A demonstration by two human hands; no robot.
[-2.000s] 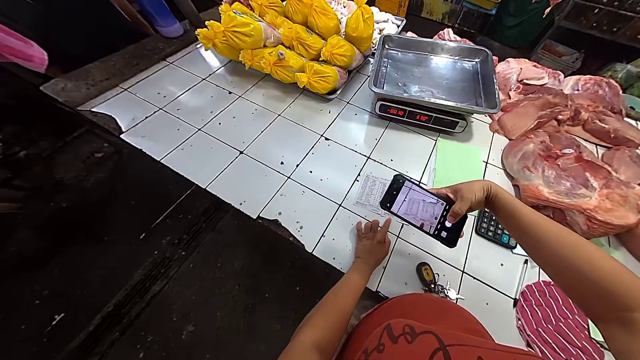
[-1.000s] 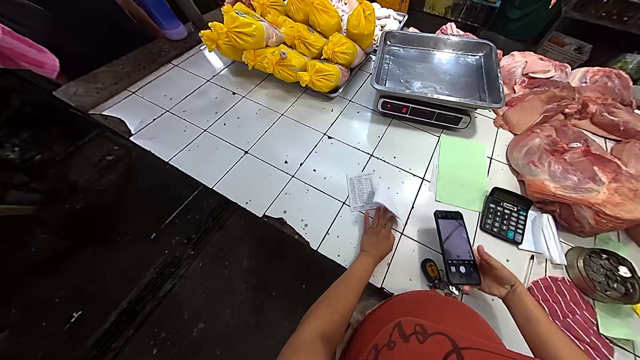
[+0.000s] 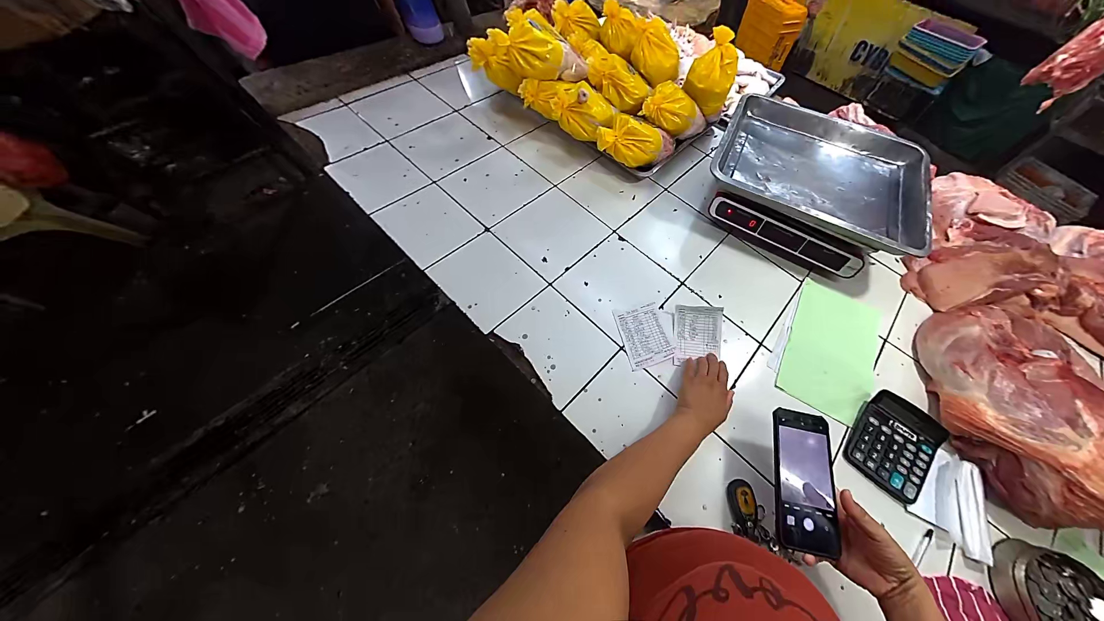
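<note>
Two small paper slips with writing lie side by side on the white tiled counter. The fingers of my left hand rest on the lower edge of the right slip; the left slip lies just beside it, slightly tilted. My right hand holds a smartphone upright by its lower end, its camera view showing on the screen. Right of the phone sits a black calculator next to folded white papers. A green paper sheet lies above the calculator.
A digital scale with a steel tray stands at the back. Yellow-wrapped poultry is piled left of it, and raw meat lines the right. Keys with a yellow fob lie left of the phone. A striped cloth is at the lower right.
The phone was first held over the slips, then drawn back toward my body. The paper under my left hand, lifted a second ago, now lies flat beside the other slip.
</note>
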